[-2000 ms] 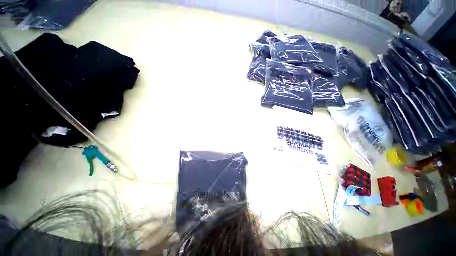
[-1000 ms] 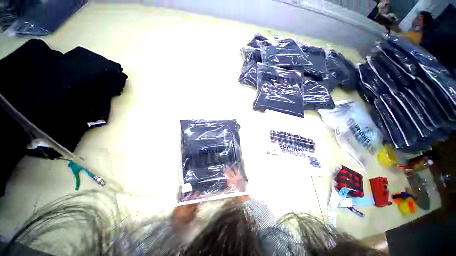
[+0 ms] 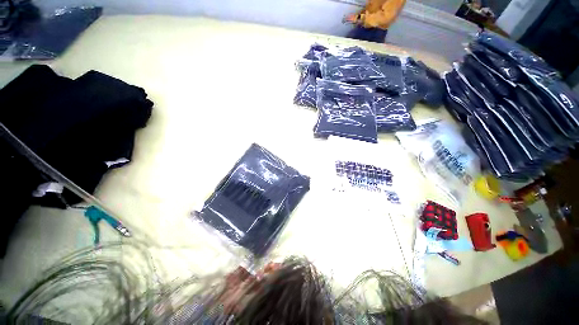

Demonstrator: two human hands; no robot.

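Note:
A bagged pair of dark trousers (image 3: pixel 257 197), a shiny folded square in clear plastic with dark lettering, lies turned diagonally on the cream table in front of me. Blurred fingers show at its near corner, behind strands of hair. I cannot tell whether they are of my left hand or my right hand, or both, nor how they grip. The printed side and glare of the bag face up.
Black unpacked trousers (image 3: pixel 63 120) lie left, with a teal air gun (image 3: pixel 106 221) and hose beside them. Bagged trousers (image 3: pixel 346 111) are heaped at the back right, near a tall stack (image 3: pixel 508 108). Red-and-black checked item (image 3: pixel 439 220) and red case (image 3: pixel 480 232) lie right. A person stands beyond the table.
The bag has turned from square-on to diagonal. The hand seen on its front a second ago is no longer there. A person in an orange top now shows behind the table.

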